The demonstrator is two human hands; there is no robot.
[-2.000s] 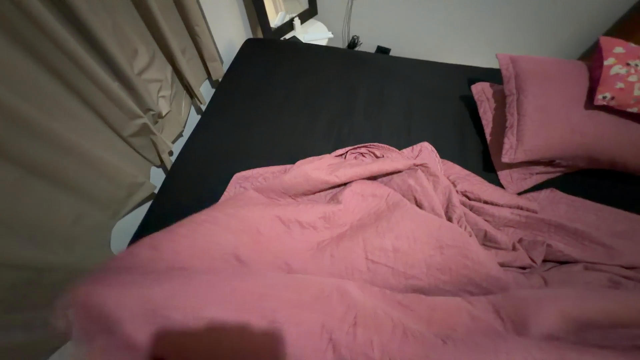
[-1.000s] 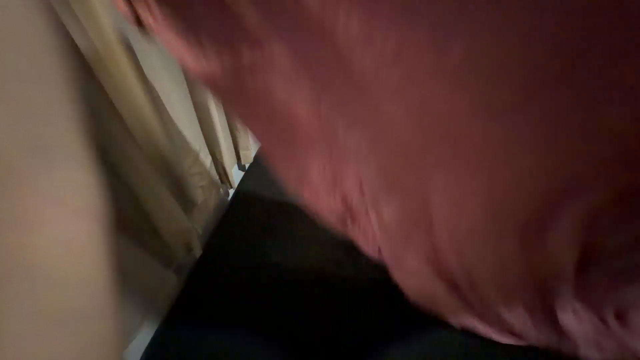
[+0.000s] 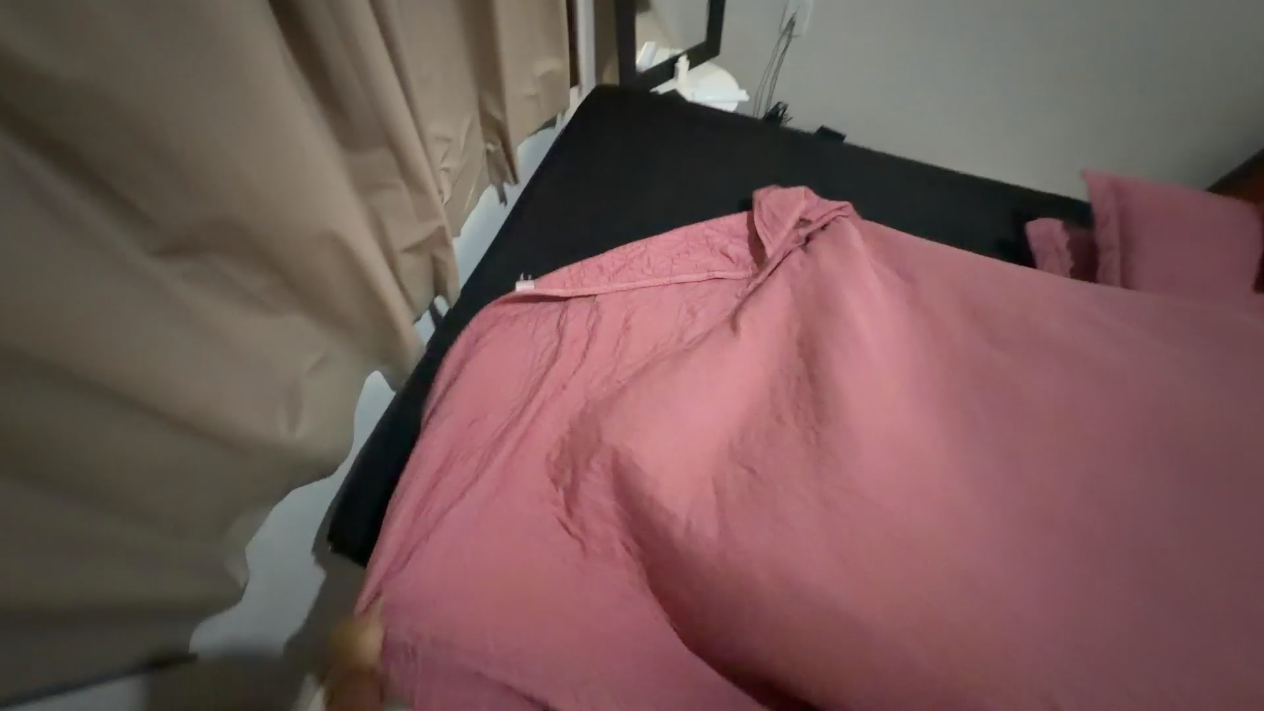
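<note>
A pink fabric bed cover (image 3: 839,444) lies spread in loose folds over a bed with a black sheet (image 3: 652,168). Its far edge is folded back near the middle, and a small white tag (image 3: 524,284) shows on the hem. At the lower left, my left hand (image 3: 357,647) is blurred and shut on the edge of the cover, beside the bed's near left corner. My right hand is out of view. Pink pillows (image 3: 1175,232) rest at the right, partly behind the raised cloth.
Beige curtains (image 3: 247,247) hang along the left side, close to the bed. Past the far end stand a dark-framed mirror (image 3: 626,44) and a round white surface (image 3: 713,87) with small items. Cables (image 3: 775,69) hang on the wall.
The cover was bunched nearer two seconds ago and hung raised before the view one second ago. It now lies farther across the black sheet and hides part of the pillows.
</note>
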